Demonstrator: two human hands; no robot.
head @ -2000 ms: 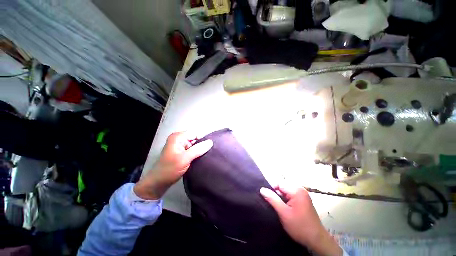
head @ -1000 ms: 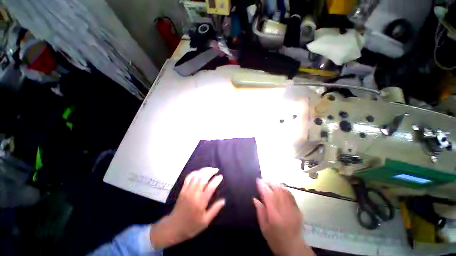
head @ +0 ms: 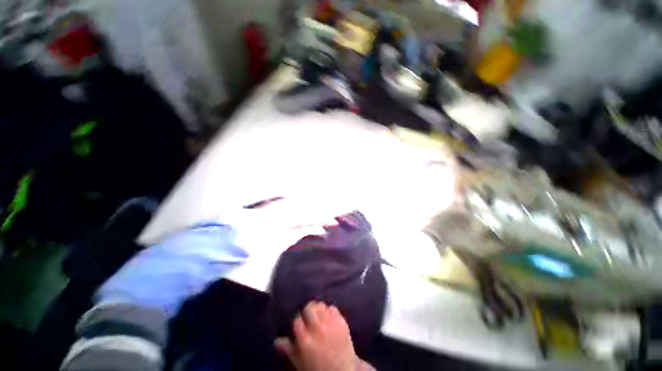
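The whole view is blurred. The dark purple garment piece (head: 327,272) lies bunched and folded over the table's near edge. My right hand (head: 324,339) is low in the view, its fingers curled on the cloth's near part. My left sleeve (head: 178,264) reaches in from the left toward the cloth's far end. My left hand is washed out by the lamp glare, so its fingers and hold cannot be made out. A thin dark strip (head: 263,203) lies on the white table (head: 210,181), beyond the left sleeve.
The sewing machine (head: 581,224) stands at the right, with a lit panel (head: 552,265) on its near side. Scissors (head: 499,301) lie near its left end. Cluttered supplies line the table's back. Dark heaps with neon green bits (head: 83,138) are at the left.
The cloth has gone from lying flat to bunched. My left arm has moved forward across the table's left part, and my right hand is lower and further left. The view has shifted and blurred.
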